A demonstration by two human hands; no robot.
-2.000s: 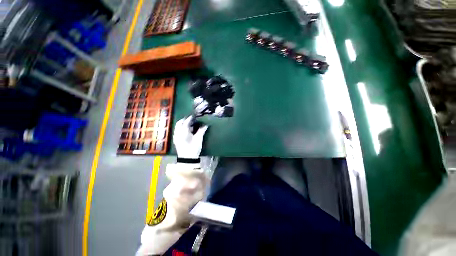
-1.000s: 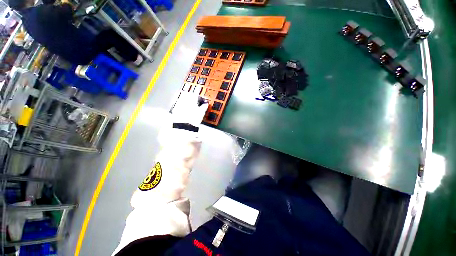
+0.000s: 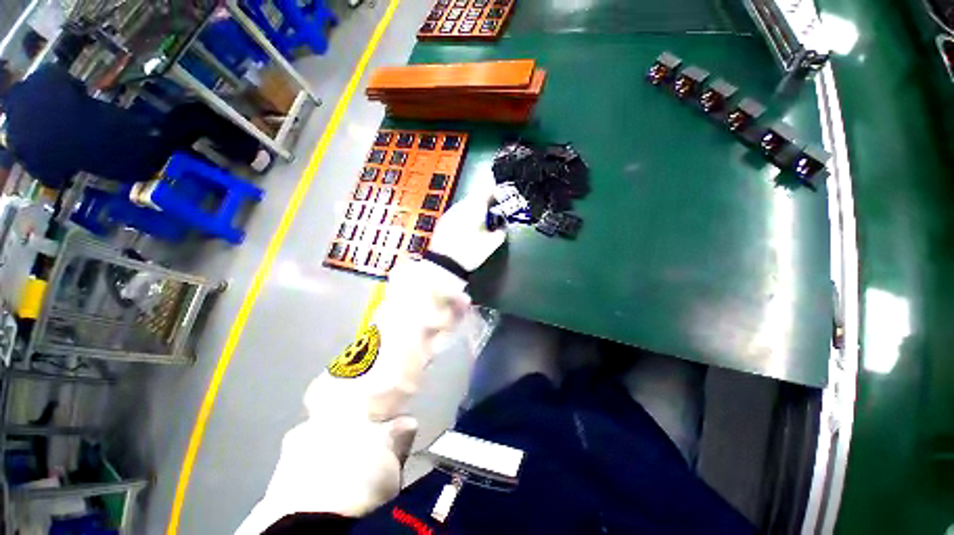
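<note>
My left hand (image 3: pixel 471 228), in a white glove with a black wrist band, reaches to the left edge of a loose pile of small black square parts (image 3: pixel 554 183) on the green bench. Its fingertips are at a part with a silver-white face (image 3: pixel 509 203); whether they grip it cannot be told. Left of the hand lies an orange-brown grid tray (image 3: pixel 453 157), with black or shiny parts in many pockets and several bare pockets towards its right side. My right hand is not in view.
Stacked orange-brown boards (image 3: pixel 455 89) lie beyond the tray, with another filled grid tray (image 3: pixel 468 18) behind. A row of several black blocks (image 3: pixel 740 115) stands at the right. A person in dark clothes (image 3: pixel 78 131) and blue stools (image 3: pixel 199 193) are at the left.
My left hand has moved right from over the grid tray to the pile of black parts. The camera view has shifted, so the bench sits a little lower and further left.
</note>
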